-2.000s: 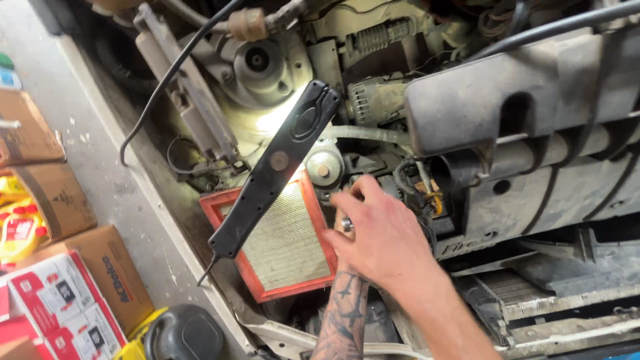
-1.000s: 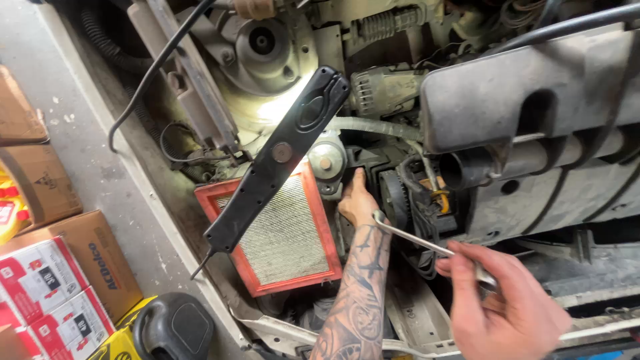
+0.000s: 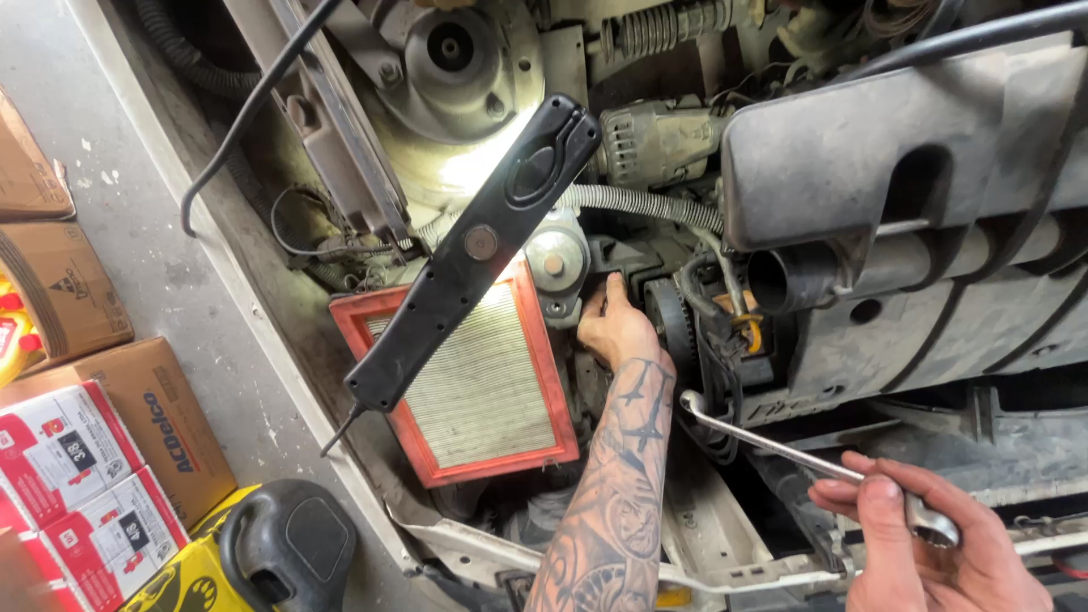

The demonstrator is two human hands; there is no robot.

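Note:
My left hand [image 3: 619, 327] reaches down into the engine bay between the round engine mount [image 3: 554, 259] and a toothed belt pulley [image 3: 671, 327]; its fingertips are partly hidden, so what it touches or holds cannot be told. In my right hand [image 3: 926, 535], at the lower right, is a double-ended box wrench [image 3: 773, 444], its far ring end close to the left forearm. A red-framed pleated air filter [image 3: 476, 382] lies left of the forearm. Across it rests a black work light [image 3: 476, 246], which lights the metal behind.
A black engine cover [image 3: 850, 144] and a ribbed grey hose [image 3: 642, 204] border the work area. The alternator [image 3: 659, 144] sits behind. A black cable [image 3: 246, 123] crosses the fender edge. On the floor at left stand cardboard boxes [image 3: 174, 416] and a yellow-and-black case [image 3: 293, 544].
Two seconds ago both hands were together beside the mount. The right hand has since moved away to the lower right with the wrench, while the left stays low beside the mount.

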